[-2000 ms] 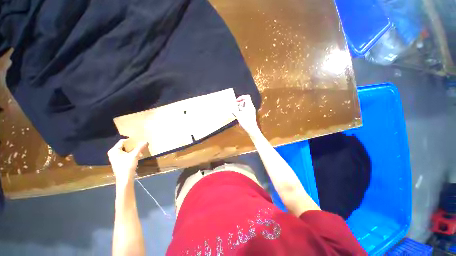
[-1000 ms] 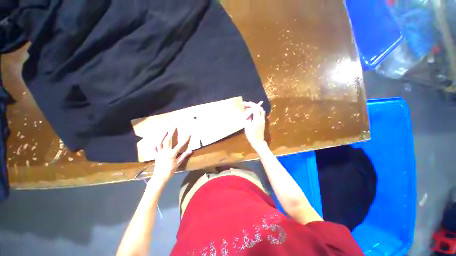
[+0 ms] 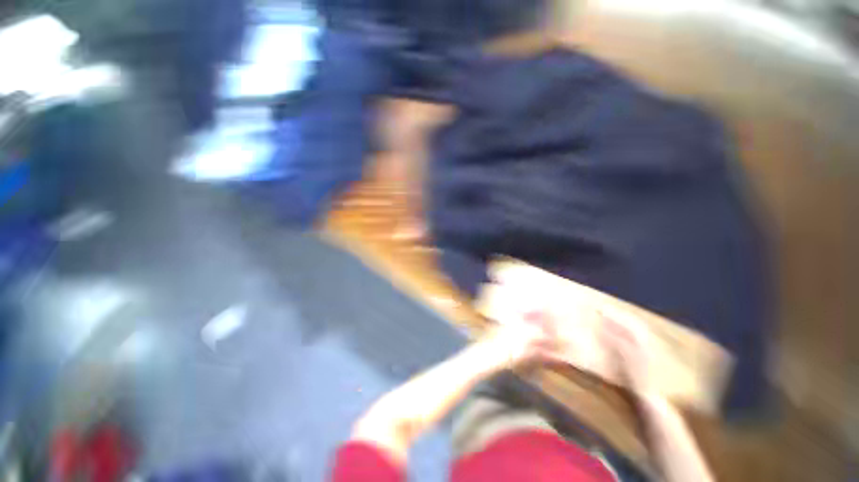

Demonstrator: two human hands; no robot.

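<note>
The picture is badly blurred. A dark navy jacket [image 3: 603, 179] lies on the brown wooden table. The tan card template [image 3: 678, 348] lies along its near edge. My left hand [image 3: 527, 339] is on the left part of the template, its fingers too blurred to tell apart. My right hand [image 3: 626, 353] is beside it, at the middle of the template. Whether either hand grips the card or only rests on it cannot be told. No chalk can be made out.
A dark garment pile with white and pale blue cloth [image 3: 268, 66] hangs over the table's left end. Grey floor [image 3: 311, 358] lies left of the table's near edge [image 3: 405, 282]. A blurred red object [image 3: 94, 452] is at the bottom left.
The view has swung left, bringing the garment pile and floor into sight; the blue bin is out of view. My right hand has moved from the template's right end to its middle, near my left hand.
</note>
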